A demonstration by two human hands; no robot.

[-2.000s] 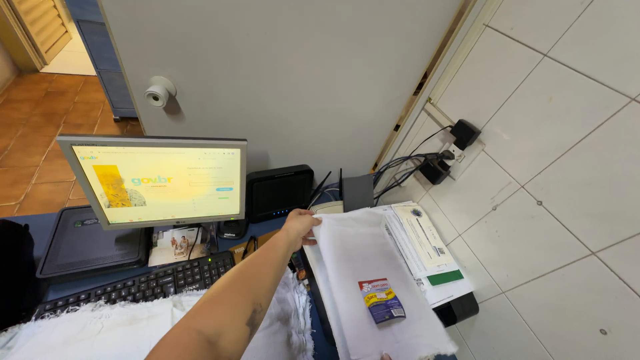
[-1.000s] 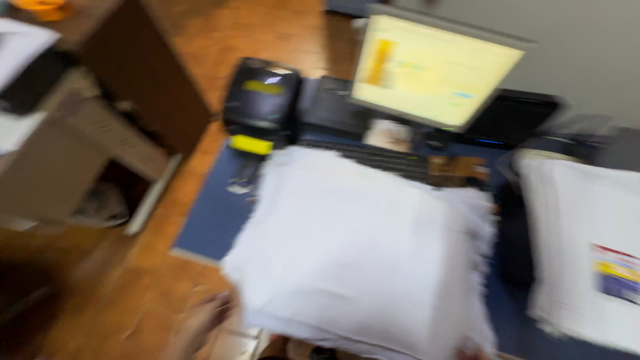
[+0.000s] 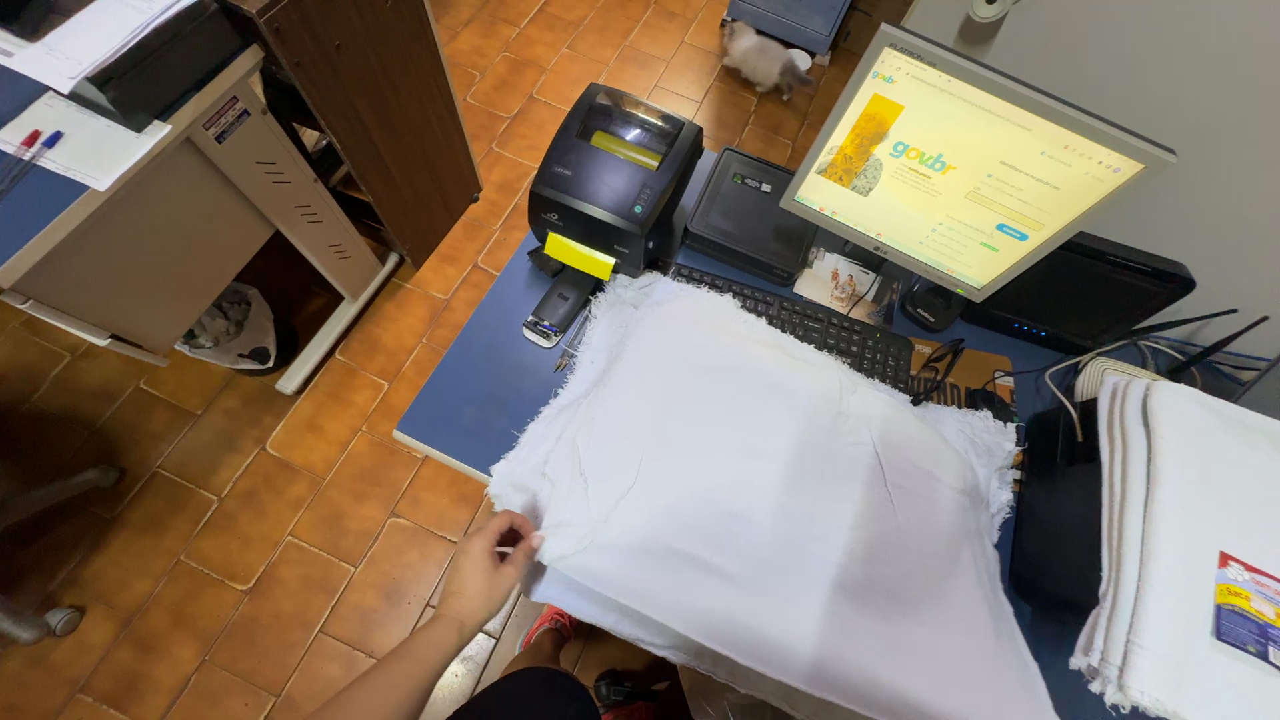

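Note:
My left hand (image 3: pixel 490 565) pinches the lower left corner of a white cloth with frayed edges (image 3: pixel 740 450). This cloth lies spread over the blue desk and hangs past its front edge, on top of more white fabric. My right hand is not in view. At the far right rests a folded stack of white cloths (image 3: pixel 1190 520), with a printed red, yellow and blue label (image 3: pixel 1248 608) on top.
Behind the cloth stand a black label printer (image 3: pixel 617 175), a keyboard (image 3: pixel 800 325), a monitor (image 3: pixel 975 160) and a router (image 3: pixel 1130 370). A stapler-like black device (image 3: pixel 560 308) lies left. A cat (image 3: pixel 762 60) is on the tiled floor; another desk (image 3: pixel 215 190) stands left.
The view has swung left from the folded stack to the spread cloth. The hand that was at the stack's upper edge two seconds ago is no longer there. My left hand now grips the cloth's corner.

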